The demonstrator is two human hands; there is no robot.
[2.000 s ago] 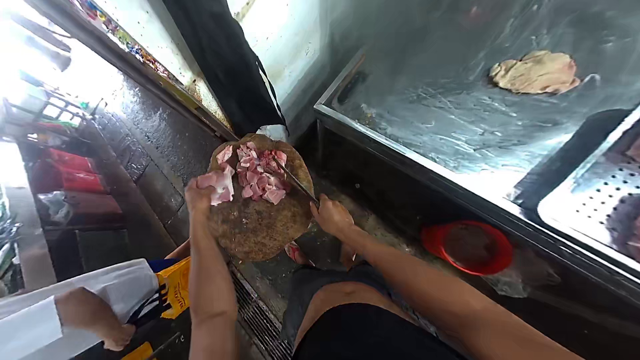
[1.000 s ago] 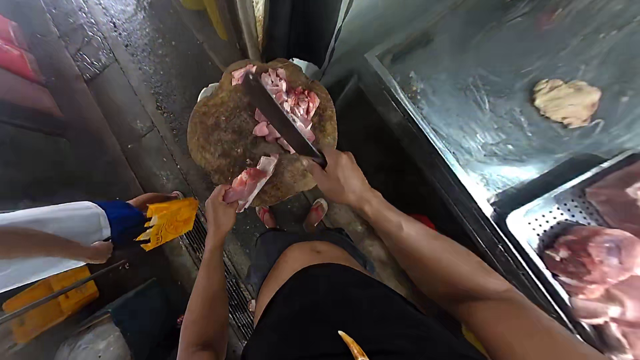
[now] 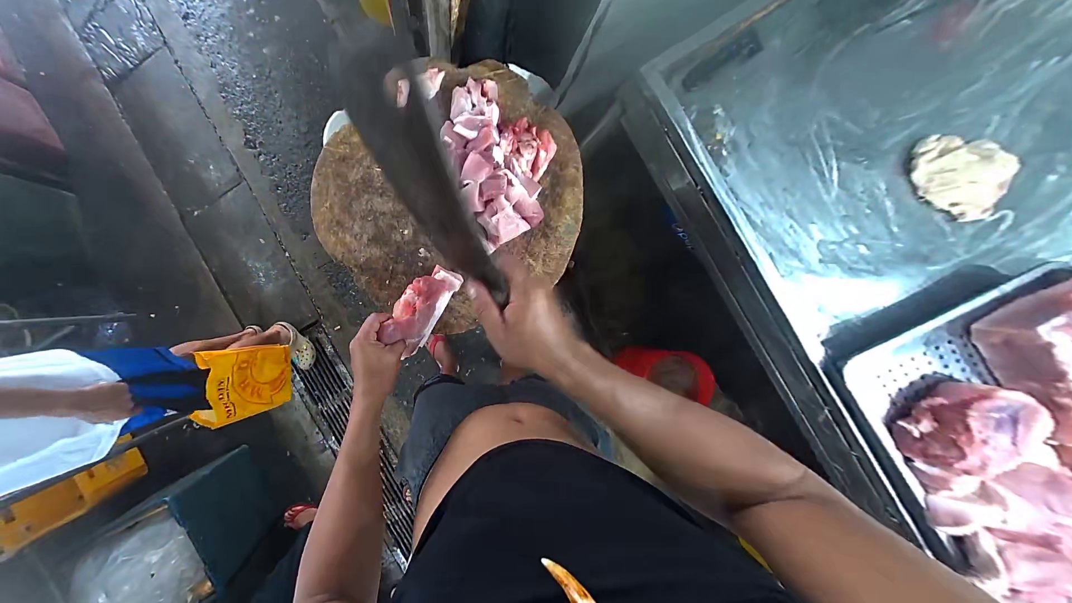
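My right hand grips a large cleaver, whose blade is blurred and slants up and left over the round wooden chopping block. My left hand holds a strip of raw meat with a pale edge at the near edge of the block. Cut chunks of pink meat lie in a pile on the block, right of the blade, and a few smaller pieces lie near its far edge. The blade hides part of the block.
At right, a metal counter bears a pale flat piece and a perforated metal tray with large cuts of meat. A red basin stands below the counter. At left, another person is beside a yellow bag.
The cleaver was low across the block one second ago; its blade now appears raised and blurred. My left hand still holds the meat strip. The view has turned since two seconds ago.
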